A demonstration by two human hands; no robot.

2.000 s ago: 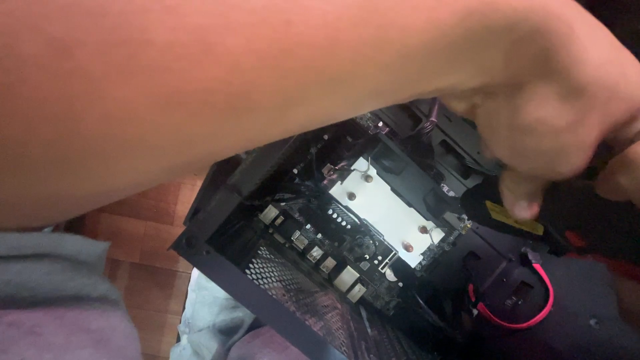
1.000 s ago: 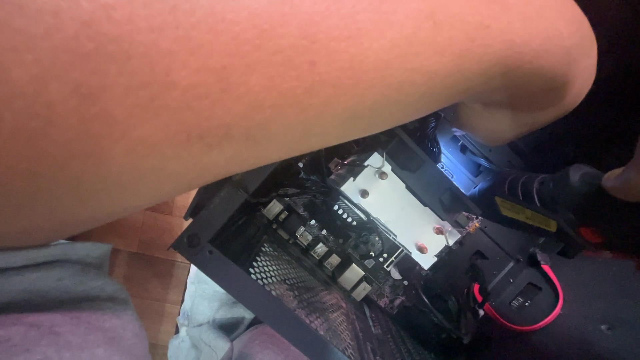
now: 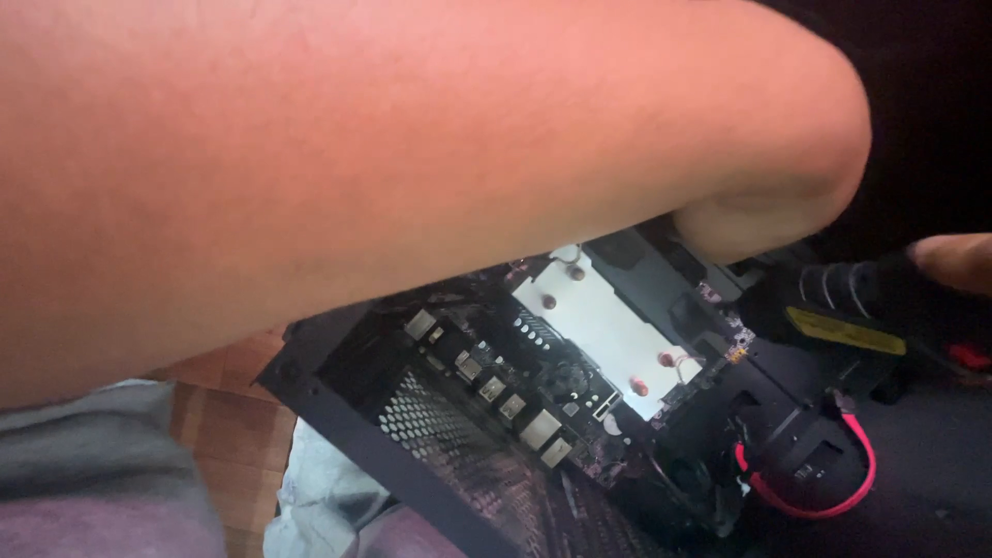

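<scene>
My left arm spans the view from the left. Of my left hand [image 3: 748, 221], only part near the wrist shows, bent down over the far side of an open black computer case [image 3: 372, 457]; its fingers are hidden. At the right edge, a fingertip of my right hand [image 3: 957, 260] is beside a dark tool [image 3: 837, 294], seemingly a power drill, with a yellow label [image 3: 845, 329]; its grip is out of view. Inside the case, a pale metal cooler plate [image 3: 604, 329] with copper-coloured pipe ends stands over a motherboard [image 3: 573, 380].
A red cable [image 3: 821, 511] loops on the case's right side. Metal port housings [image 3: 542, 428] line the board's edge near perforated mesh [image 3: 418, 418]. Grey cloth [image 3: 85, 457] and light blue cloth [image 3: 325, 480] lie at lower left, above a wooden floor [image 3: 232, 418].
Two seconds ago my left hand was over the right side of the case, fingers showing; it has since moved down behind the forearm. The bright bluish light seen near it one second ago is gone.
</scene>
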